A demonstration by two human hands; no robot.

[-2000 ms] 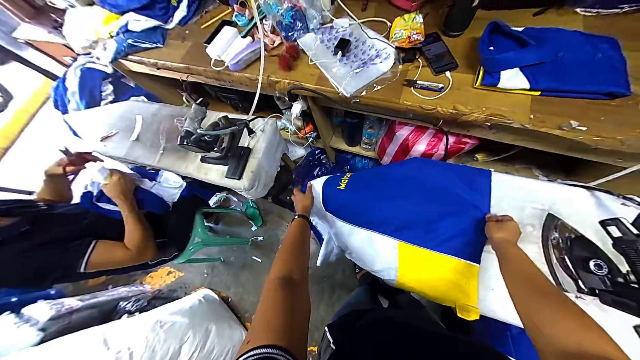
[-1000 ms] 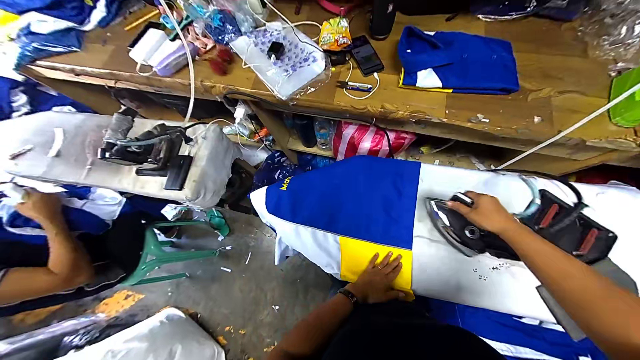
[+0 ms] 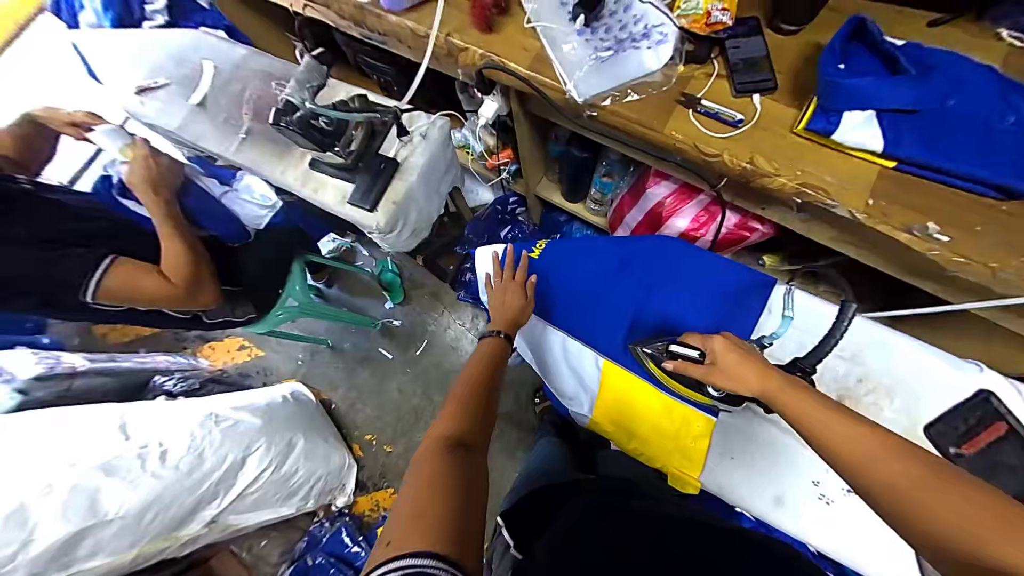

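A blue, white and yellow garment (image 3: 640,280) lies spread over the narrow end of a white padded ironing board (image 3: 840,472). My left hand (image 3: 510,294) rests flat on the garment's white edge at the board's tip, fingers apart, beside some yellow lettering. My right hand (image 3: 724,366) grips the handle of a steam iron (image 3: 688,384), whose soleplate sits on the blue cloth just above the yellow panel. A hose and a dark cable run from the iron's rear to the right. On the board's right side lies a dark iron rest (image 3: 980,440).
A wooden workbench (image 3: 800,176) holds a folded blue garment (image 3: 928,104), a phone (image 3: 750,58) and a cutter (image 3: 712,110). At left, a co-worker handles cloth near another padded board (image 3: 224,96) with an iron (image 3: 336,128). A green plastic stool (image 3: 300,300) and white sack (image 3: 176,472) are on the floor.
My right hand took hold of the iron at the board's right and has brought it left onto the blue cloth. My left hand has moved from the yellow panel to the garment's far left edge.
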